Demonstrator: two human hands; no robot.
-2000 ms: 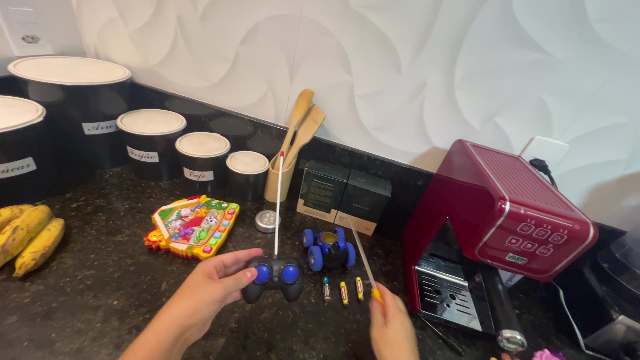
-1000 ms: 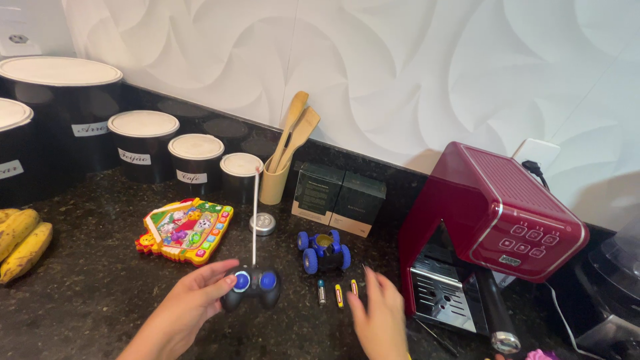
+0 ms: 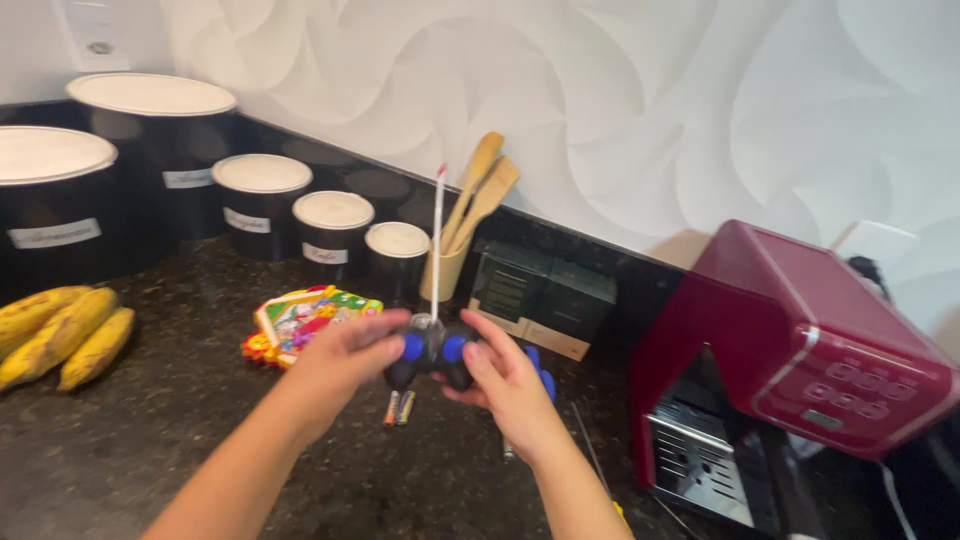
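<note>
A black toy remote control (image 3: pixel 430 356) with blue thumb knobs and an upright white, red-tipped antenna is held between both hands. My left hand (image 3: pixel 346 367) grips its left side, my right hand (image 3: pixel 504 379) its right side, thumbs at the knobs. Behind my right hand, a blue wheeled toy car (image 3: pixel 546 375) is mostly hidden. Two small batteries (image 3: pixel 399 407) lie on the counter below the remote. A thin screwdriver (image 3: pixel 592 446) with a yellow handle lies partly behind my right forearm. A colourful toy book (image 3: pixel 311 315) is behind my left hand.
Bananas (image 3: pixel 67 330) and black lidded canisters (image 3: pixel 259 202) stand at the left. A utensil holder (image 3: pixel 444 271) with wooden spatulas and dark boxes (image 3: pixel 544 296) are near the wall. The red coffee machine (image 3: pixel 795 345) is on the right of the dark stone counter (image 3: pixel 247 442).
My right hand, holding the screwdriver two seconds ago and free of it one second ago, has come to the remote. Both hands now hold it. The view has shifted.
</note>
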